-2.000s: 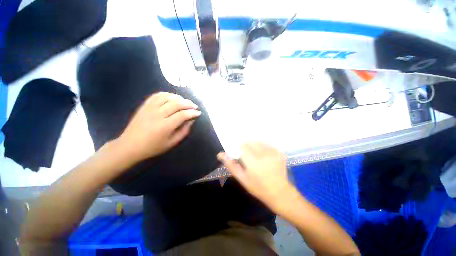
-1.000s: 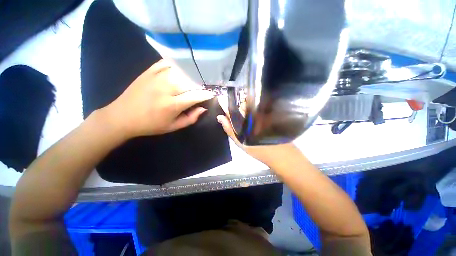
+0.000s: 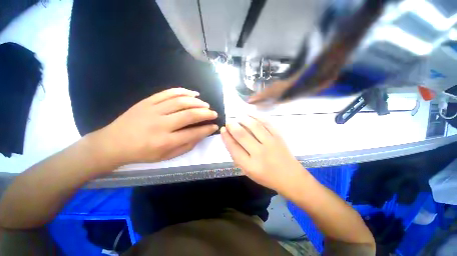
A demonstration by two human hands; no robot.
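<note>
A large black fabric piece (image 3: 130, 60) lies flat on the white table, left of the needle area, its right edge running up to the presser foot (image 3: 218, 59). My left hand (image 3: 163, 125) lies on the lower part of the fabric with fingers together, pressing it flat. My right hand (image 3: 253, 145) is at the fabric's lower right corner, its fingertips at the edge beside my left fingertips. Whether the right fingers pinch the fabric is hard to tell. The machine head (image 3: 225, 25) stands above, and its blurred shiny metal part hides some of the area to the right.
A black cut piece or stack (image 3: 17, 95) lies at the table's left. A small black slotted tool (image 3: 358, 106) and an orange piece (image 3: 426, 93) are at the right. The ruler-marked table edge (image 3: 200, 174) curves in front. Blue crates (image 3: 95, 202) with black pieces stand below.
The fabric has moved up and away from the table's front edge along the needle area. My left hand has moved down the fabric, and both hands' fingertips are now close together below the foot.
</note>
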